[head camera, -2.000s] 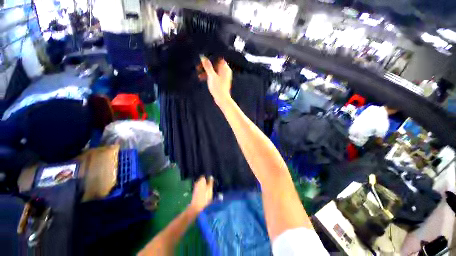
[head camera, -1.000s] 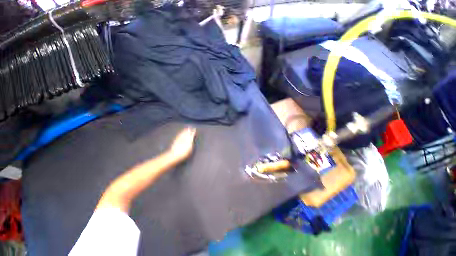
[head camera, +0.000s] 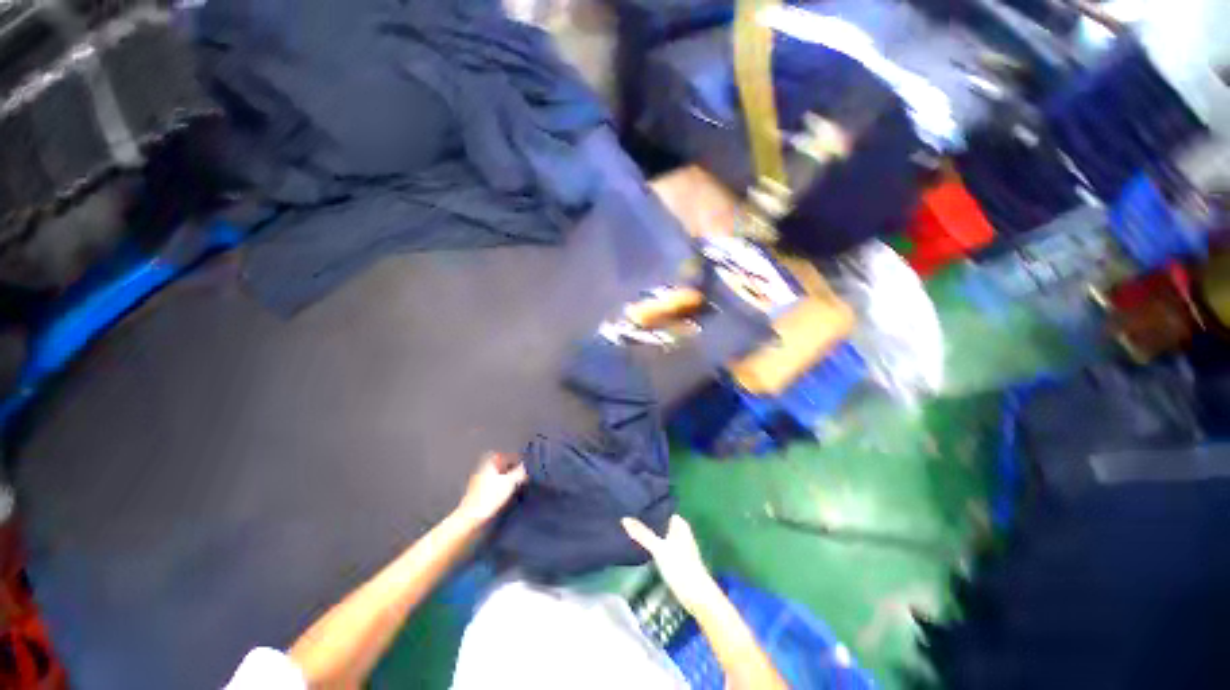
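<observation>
Dark navy trousers (head camera: 594, 472) lie bunched over the front right edge of the grey-brown padded ironing table (head camera: 270, 431). My left hand (head camera: 496, 483) is closed on their left edge. My right hand (head camera: 668, 550) is at their right edge, thumb over the cloth and fingers at the side; its grip is blurred. The steam iron (head camera: 661, 310), with a tan-orange handle, rests at the table's right corner, just beyond the cloth's upper end. A crumpled dark pile (head camera: 405, 121) covers the far side of the table.
A yellow hose (head camera: 758, 101) rises behind the iron. Blue crates (head camera: 809, 398), brown cardboard (head camera: 796, 344) and a pale plastic bag (head camera: 897, 324) are right of the table. A red stool (head camera: 948, 223) stands farther back. Dark cloth (head camera: 1093, 553) lies at right. A blue strip (head camera: 122, 303) edges the table.
My left hand has moved from the table surface to the front edge and taken hold of dark trousers. My right hand has come into view at them. The view has shifted toward the front edge.
</observation>
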